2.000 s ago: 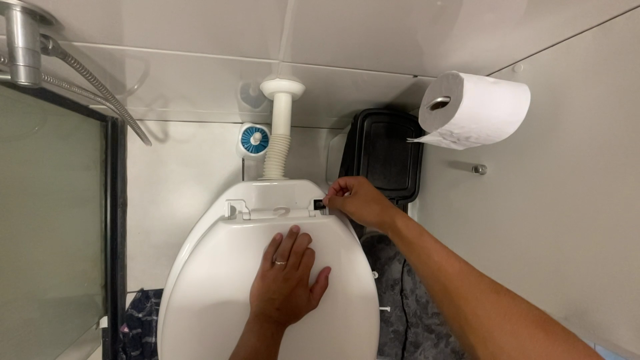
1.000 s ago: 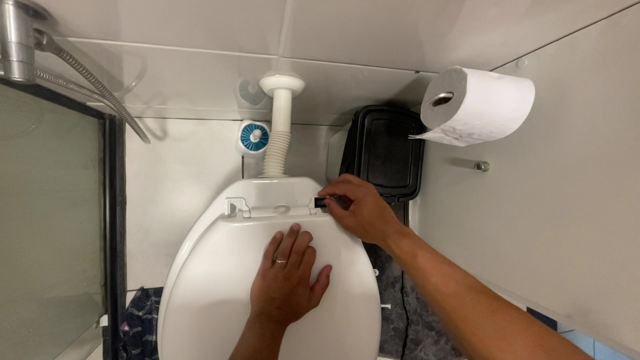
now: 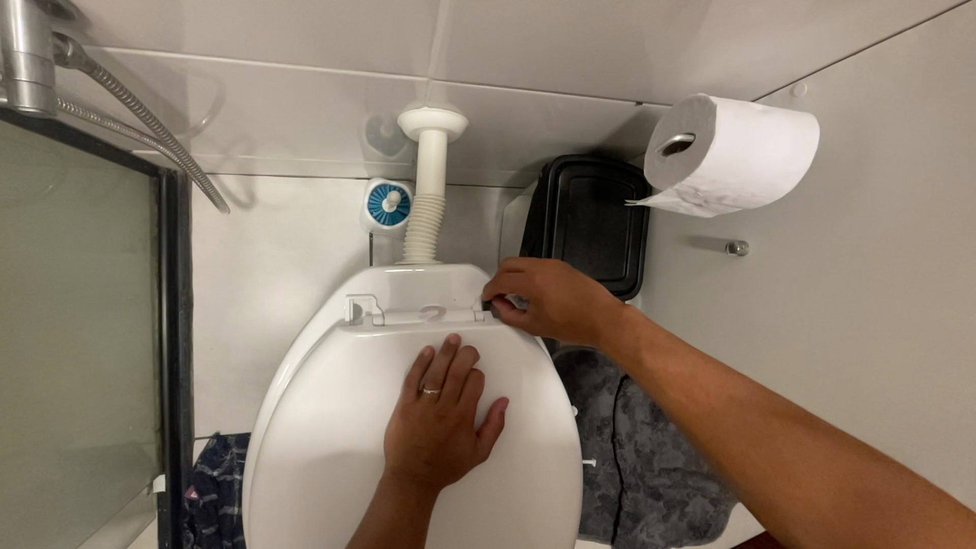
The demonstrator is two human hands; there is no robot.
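My left hand (image 3: 438, 423) lies flat on the closed white toilet lid (image 3: 328, 442), fingers slightly apart, a ring on one finger. At the right hinge of the toilet seat, my right hand (image 3: 541, 297) pinches a small dark piece (image 3: 489, 307) between thumb and fingers; its exact shape is hidden by the fingers. The left hinge bracket (image 3: 358, 309) of the seat shows uncovered on the rim of the toilet bowl (image 3: 419, 280). Between the hinges runs a white hinge bar (image 3: 408, 316).
Behind the bowl are a white corrugated pipe (image 3: 424, 229) and a toilet brush holder (image 3: 387, 204). A black-lidded bin (image 3: 598, 221) stands at right, below a toilet paper roll (image 3: 747, 156). A grey mat (image 3: 648, 457) lies right, a white screw (image 3: 589, 463) beside the lid, a glass screen (image 3: 76, 305) left.
My right hand stays at the right hinge, its wrist and fingers turned somewhat since the first frame. My left hand keeps its place on the lid.
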